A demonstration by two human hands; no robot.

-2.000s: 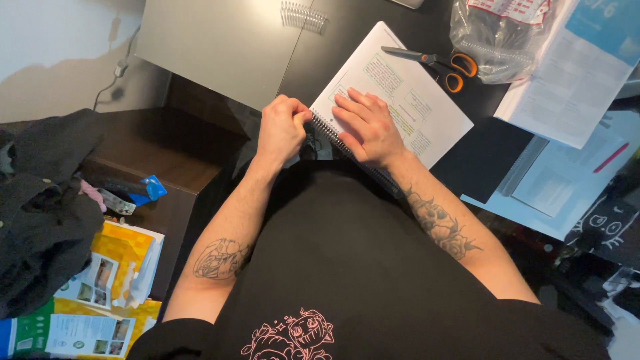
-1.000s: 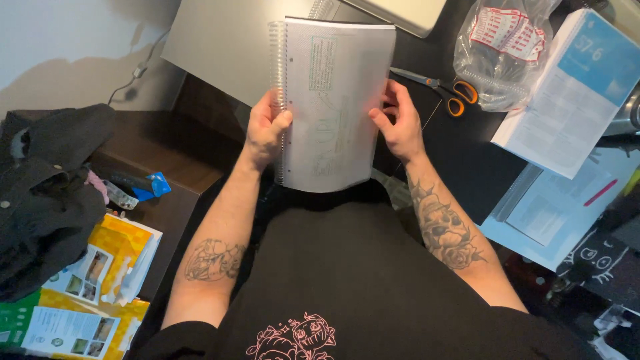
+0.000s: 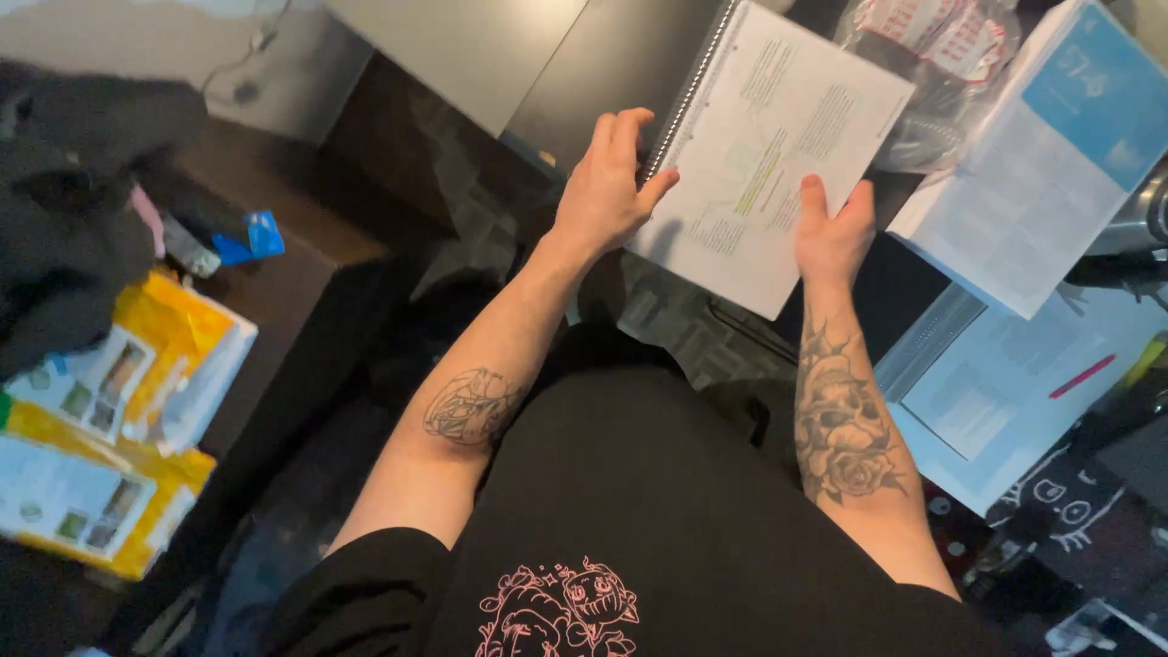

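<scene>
A spiral-bound stack of printed sheets (image 3: 776, 155), tilted on the dark desk, shows green highlighter marks and bound holes along its left edge. At that left edge is my left hand (image 3: 616, 182), fingers spread, the thumb over the page and the other fingers by the black spiral coil (image 3: 689, 91). My right hand (image 3: 835, 233) grips the lower right edge of the stack, thumb on top of the page. The scissors seen earlier are hidden now.
Right of the stack lie a clear plastic bag (image 3: 926, 119) with red print, a thick blue-and-white paper stack (image 3: 1022, 192) and a pink pen (image 3: 1082, 377) on light blue sheets. Yellow packages (image 3: 173, 338) and dark clothing (image 3: 82, 210) are at the left.
One second ago the stack was held upright between both hands, its page faint; now it lies tilted, further right, with the highlighted page showing. My left hand's fingers have spread.
</scene>
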